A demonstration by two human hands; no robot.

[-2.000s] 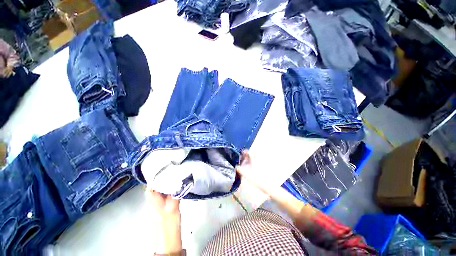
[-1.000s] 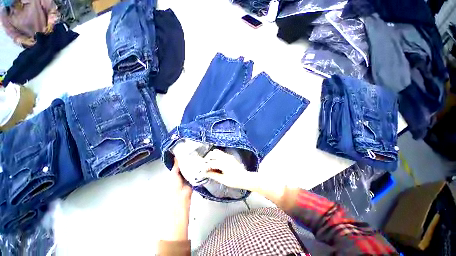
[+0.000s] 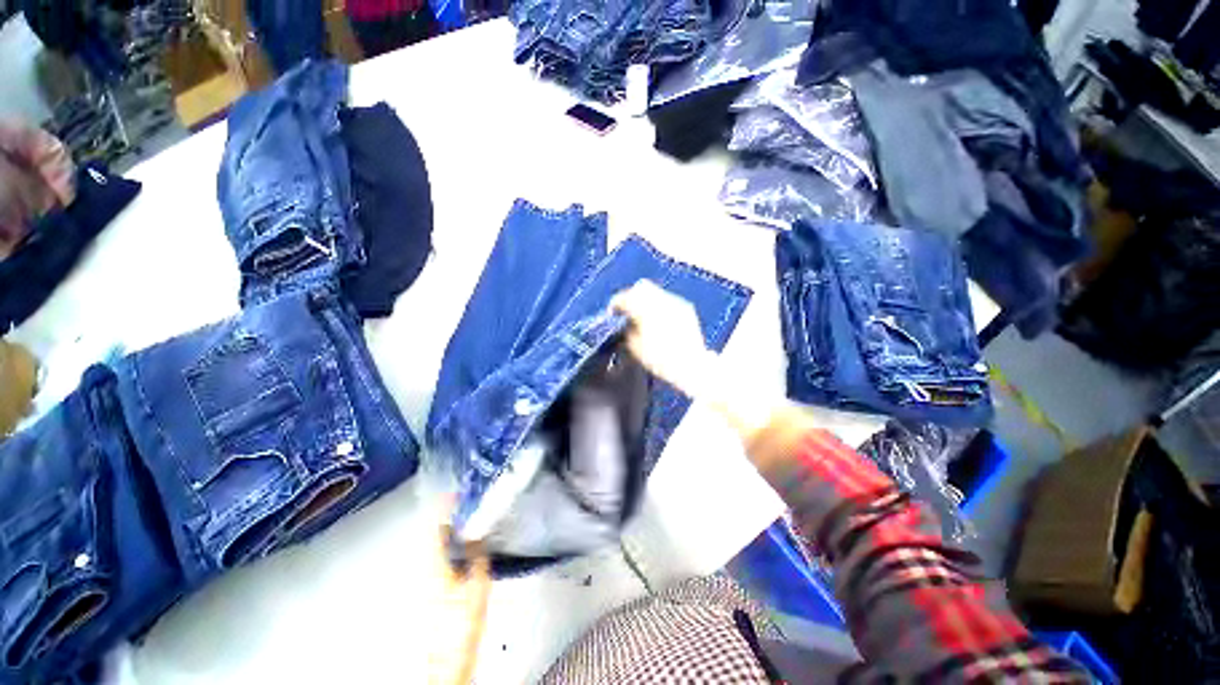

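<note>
A pair of blue jeans (image 3: 515, 301) lies on the white table in front of me, legs pointing away. Its waist is raised and open towards me, with pale lining showing, blurred. My right hand (image 3: 656, 328) grips the far right part of the waistband. My left hand (image 3: 464, 555) holds the near left part of the waistband, blurred and partly hidden by the cloth.
Folded jeans stacks (image 3: 248, 428) lie at left, with another stack (image 3: 883, 315) at right. A dark folded garment (image 3: 388, 208), a phone (image 3: 590, 119) and bagged garments (image 3: 803, 154) lie farther back. A cardboard carton (image 3: 1077, 515) stands on the floor at right.
My right hand has come out of the waist opening and moved up to the far waistband. The waist has turned and lifted on its right side. The camera view has shifted.
</note>
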